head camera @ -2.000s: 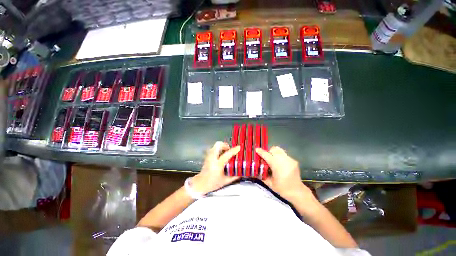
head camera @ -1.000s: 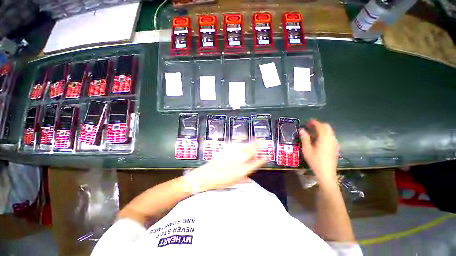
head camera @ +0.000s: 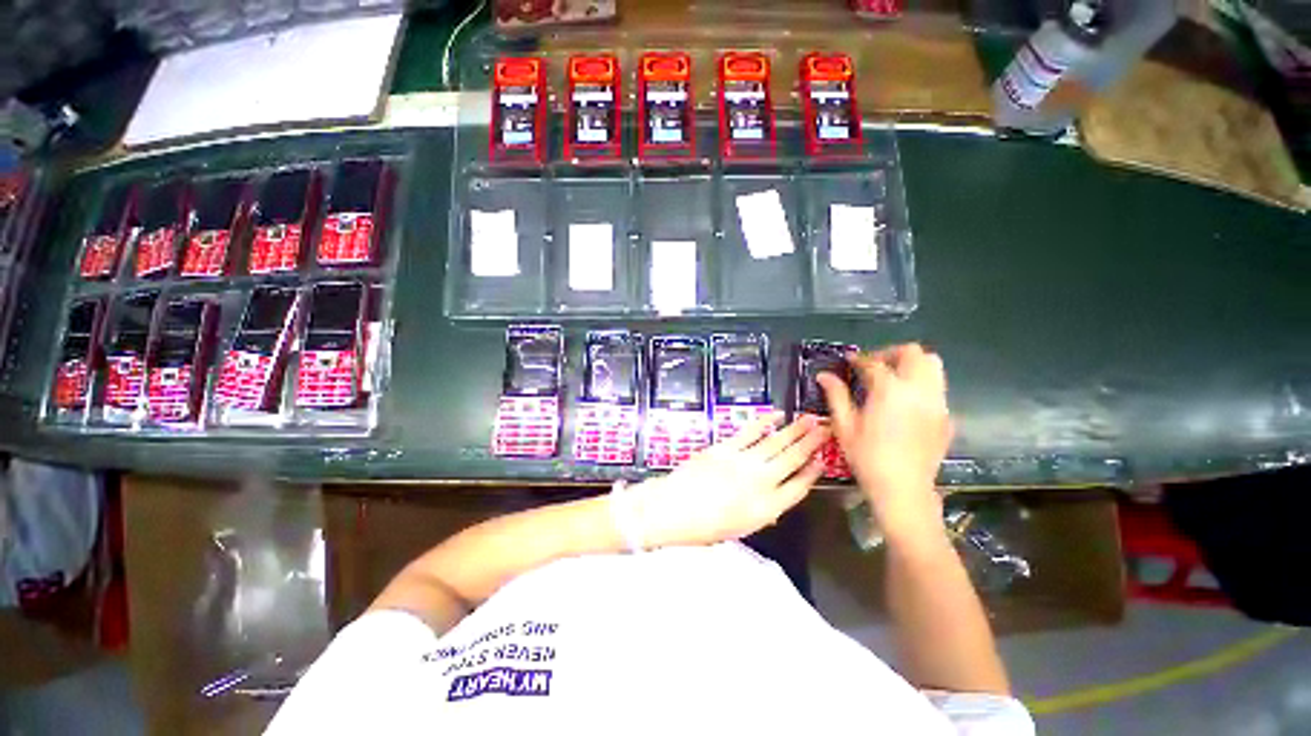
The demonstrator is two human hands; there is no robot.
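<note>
Five red-and-black keypad phones lie face up in a row before me. My left hand (head camera: 726,486) is flat with fingers spread, its fingertips at the lower keys of the rightmost phone (head camera: 822,360). My right hand (head camera: 894,420) has its bent thumb and fingers over that phone's black screen; whether they pinch a film is too small to tell. The other phones, such as the leftmost (head camera: 529,426), lie untouched. Behind them a clear tray (head camera: 705,311) holds phones face down (head camera: 664,112) in its back row and white slips (head camera: 590,256) in its front pockets.
Another tray (head camera: 216,420) at the left holds face-up phones. A white sheet (head camera: 266,79) lies behind it. A white bottle (head camera: 1038,69) and a brown board (head camera: 1186,137) are at the back right. Cardboard boxes with clear plastic (head camera: 266,590) are below the bench edge.
The phones, first held upright together between both hands, now lie spread face up. Since the last earlier frame, my left hand has moved right and my right hand has moved over the rightmost screen.
</note>
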